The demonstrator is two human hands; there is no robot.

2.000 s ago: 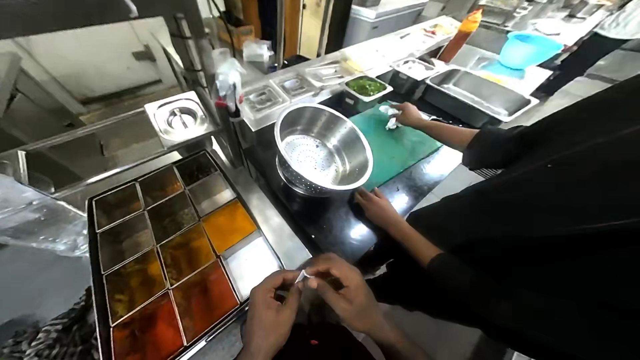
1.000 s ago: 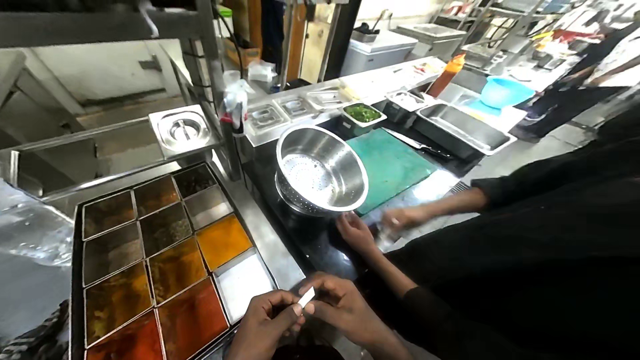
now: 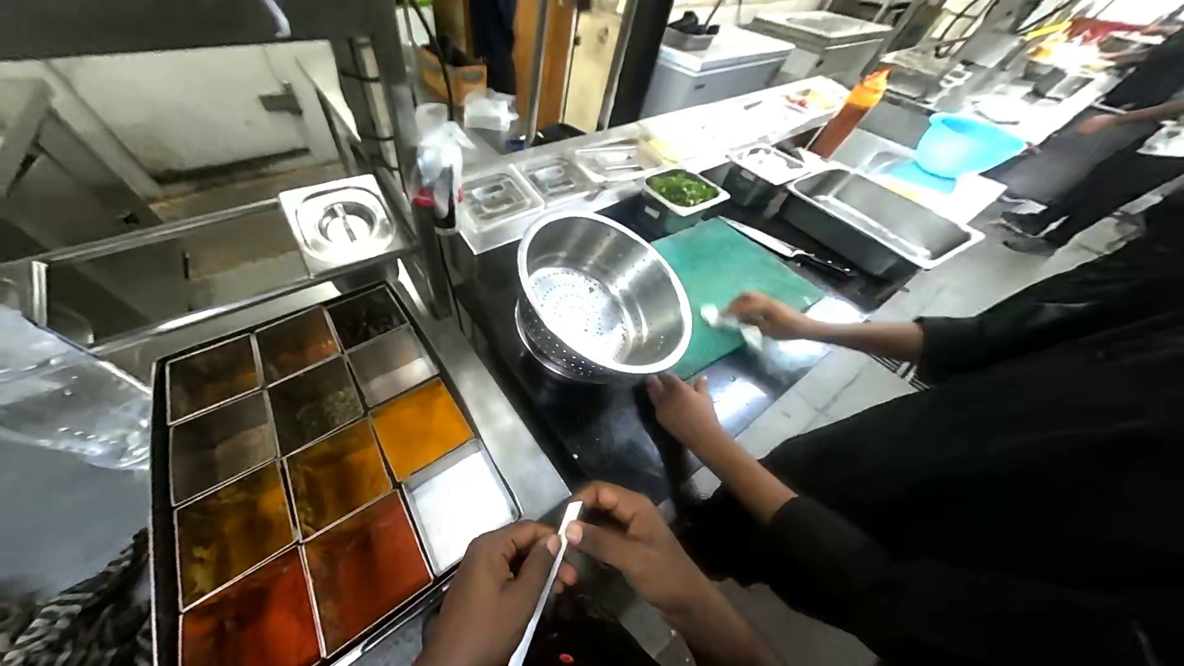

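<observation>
My left hand [image 3: 499, 587] and my right hand [image 3: 638, 546] meet at the bottom centre, fingertips pinching a narrow white strip [image 3: 548, 592], perhaps paper or cloth. The strip hangs down toward the bottom edge. Left of my hands stands a spice tray with several metal compartments; the nearest holds white powder [image 3: 462, 504], others red powder [image 3: 365, 569] and orange-yellow powder [image 3: 421, 427]. Beyond my hands, a perforated steel colander [image 3: 606, 296] sits tilted on the black counter.
A co-worker in black at the right holds a white cloth [image 3: 731, 324] over a green cutting board [image 3: 731, 268]; their other hand is by the colander. A knife [image 3: 782, 245], a pan of chopped greens [image 3: 684, 190], a steel pan [image 3: 883, 217] and a sauce bottle [image 3: 849, 113] stand behind.
More of the white strip shows between my hands than before. The co-worker's hand with the cloth has moved from the board's far side to its near side, then back over the board.
</observation>
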